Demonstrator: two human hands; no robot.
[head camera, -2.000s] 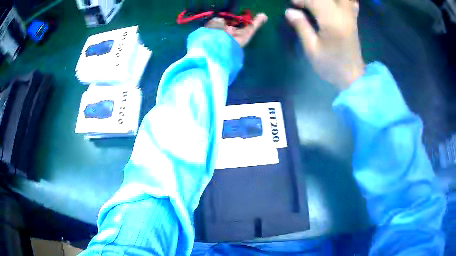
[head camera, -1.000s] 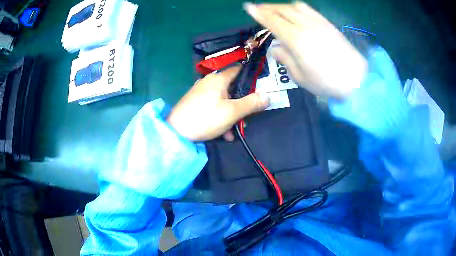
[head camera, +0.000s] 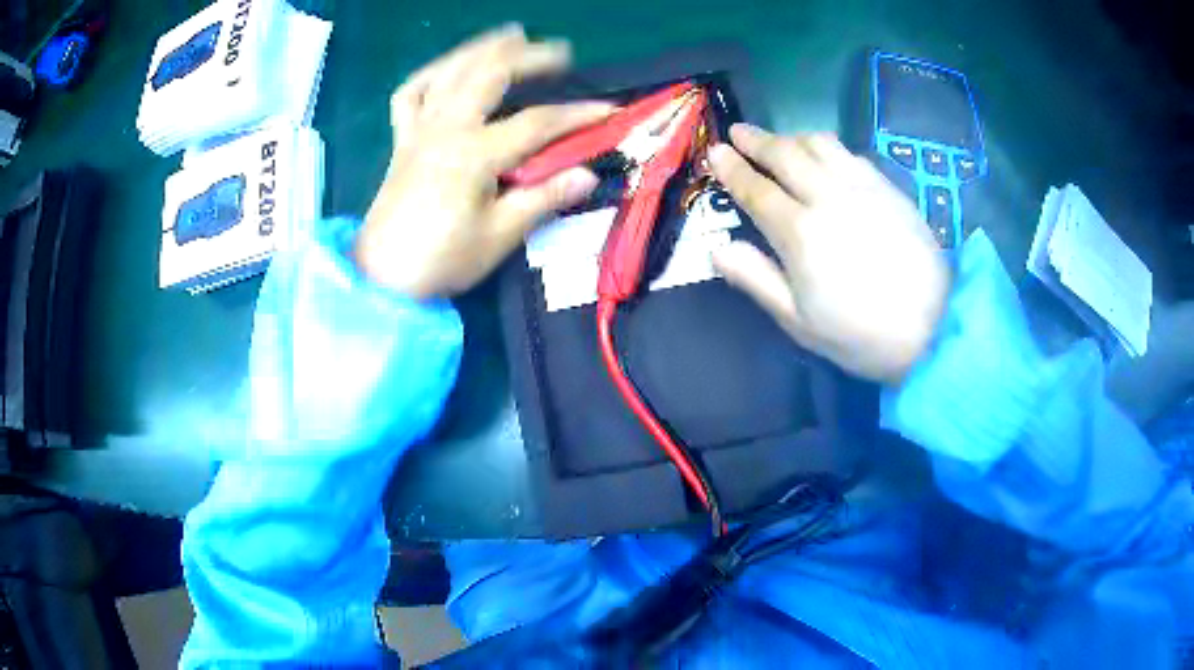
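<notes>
The red battery clamp (head camera: 635, 229) lies over the upper part of the dark foam tray (head camera: 681, 393), its metal jaws at the tray's top edge. A black clamp is partly visible beside it, mostly hidden. A white manual (head camera: 570, 262) lies under the clamps in the tray. The red and black test leads (head camera: 655, 425) run down to a black coil over the tray's near edge. My left hand (head camera: 458, 177) is at the red clamp's left handle, blurred; its grip is unclear. My right hand (head camera: 838, 242) has fingers spread at the right of the clamps; its contact is unclear.
A battery tester (head camera: 930, 124) lies right of the tray, partly behind my right sleeve. Small white leaflets (head camera: 1093, 268) lie further right. Stacked BT200 manuals (head camera: 242, 203) lie at left. Stacked foam trays (head camera: 46, 308) stand at the left bench edge.
The red clamp now lies along the tray's upper part, with its handles spread. My left hand has moved up and left, my right hand down and right. The tester now shows at right.
</notes>
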